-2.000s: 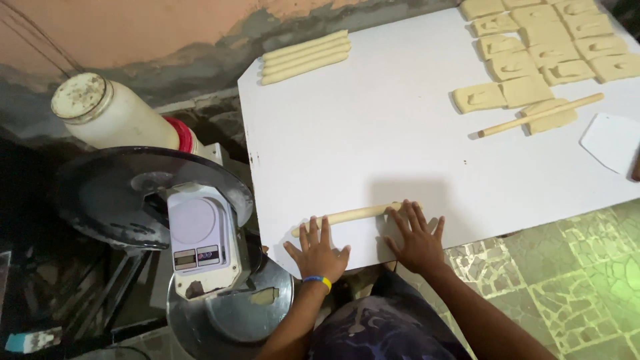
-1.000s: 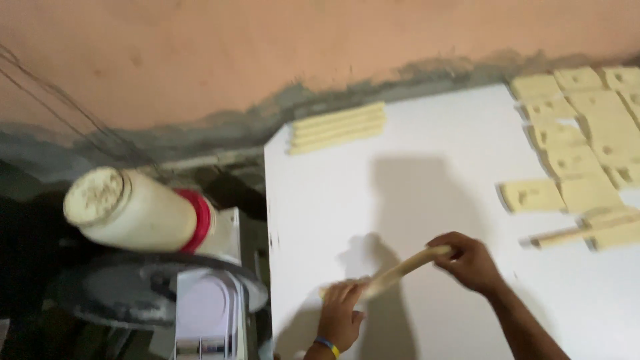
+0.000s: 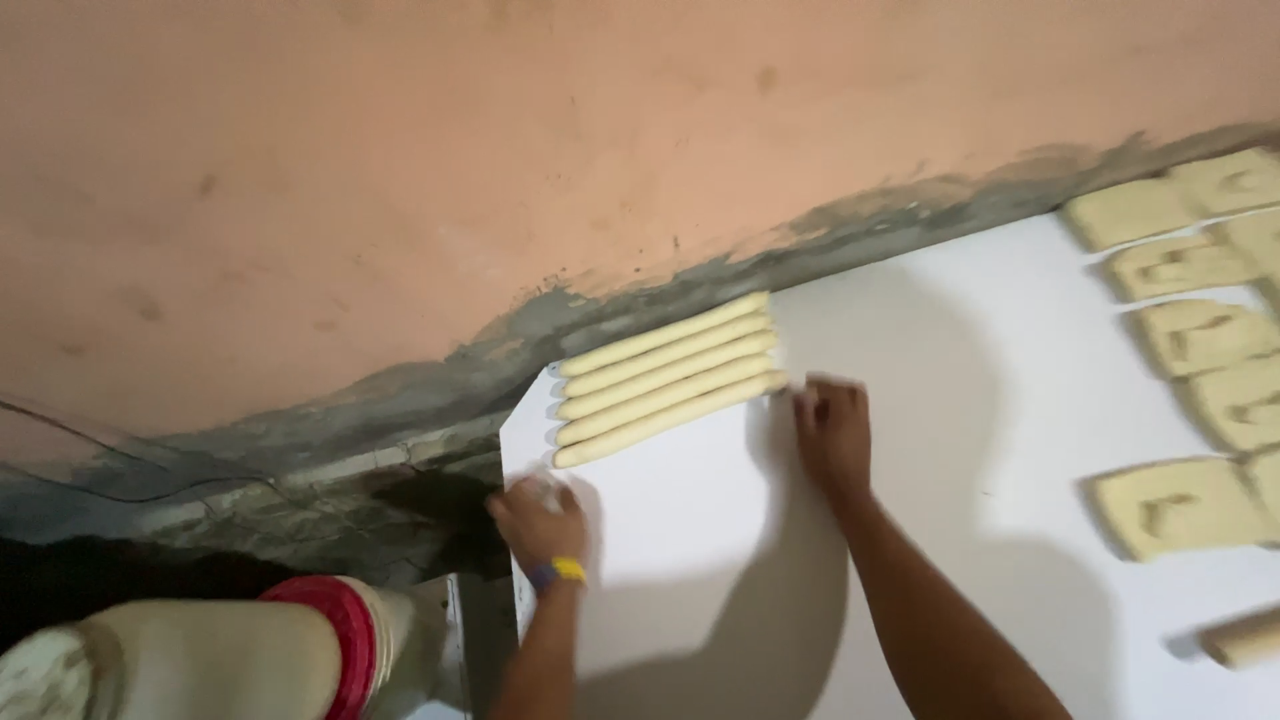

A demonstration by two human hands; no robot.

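Several thin dough rolls (image 3: 668, 382) lie side by side at the far left corner of the white table, close to the wall. My left hand (image 3: 541, 522), with a blue and yellow wristband, is just below their left ends at the table's left edge; it is blurred and holds nothing visible. Beside the right end of the nearest roll is my right hand (image 3: 836, 430), with its fingers curled and apart from the roll. No object shows in its fingers.
Flat dough pieces (image 3: 1180, 508) cover the table's right side, with a wooden rolling pin (image 3: 1243, 637) below them. A wall (image 3: 620, 150) runs behind the white table (image 3: 690, 520). Lower left, a pale plastic container (image 3: 225, 655) stands near a red-rimmed bucket (image 3: 345, 640).
The dough roll held between my hands a second ago now lies nearest in the row, and both hands have let go. They have moved toward the wall. The view has shifted toward the wall.
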